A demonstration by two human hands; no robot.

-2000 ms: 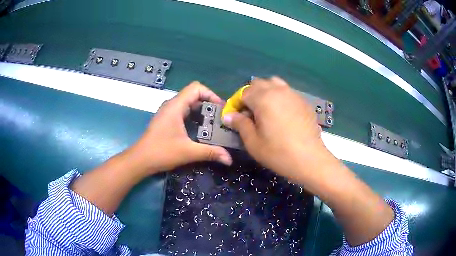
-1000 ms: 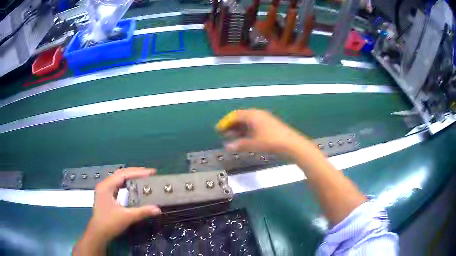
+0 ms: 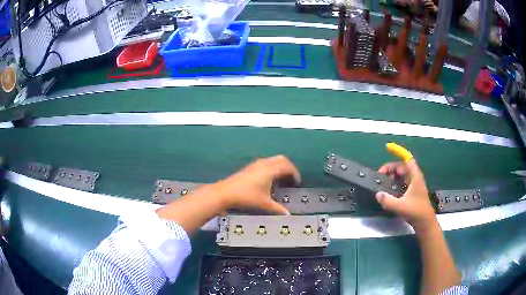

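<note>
My right hand (image 3: 406, 193), with a yellow finger cot (image 3: 399, 152) on its raised index finger, grips a four-position plate (image 3: 352, 171), tilted over the belt. My left hand (image 3: 265, 184) is slightly blurred above the belt. Its thumb and fingers curve around the left end of another plate (image 3: 323, 200); I cannot tell if it grips it. The plate stack (image 3: 274, 237) stands at the belt's near edge, its top plate showing four brass-coloured centres. The black parts tray (image 3: 207, 279), scattered with small rings, lies in front of it.
More plates lie on the green belt: one partly behind my left forearm (image 3: 164, 190), others at left (image 3: 76, 178) and right (image 3: 458, 200). Beyond are a blue bin (image 3: 205, 56) with a plastic bag, a red bin (image 3: 137, 56) and a brown rack (image 3: 380, 72).
The view has shifted upward and right. My left hand has left the stack and reaches over the belt. My right hand, empty a second ago, has moved right and holds a plate.
</note>
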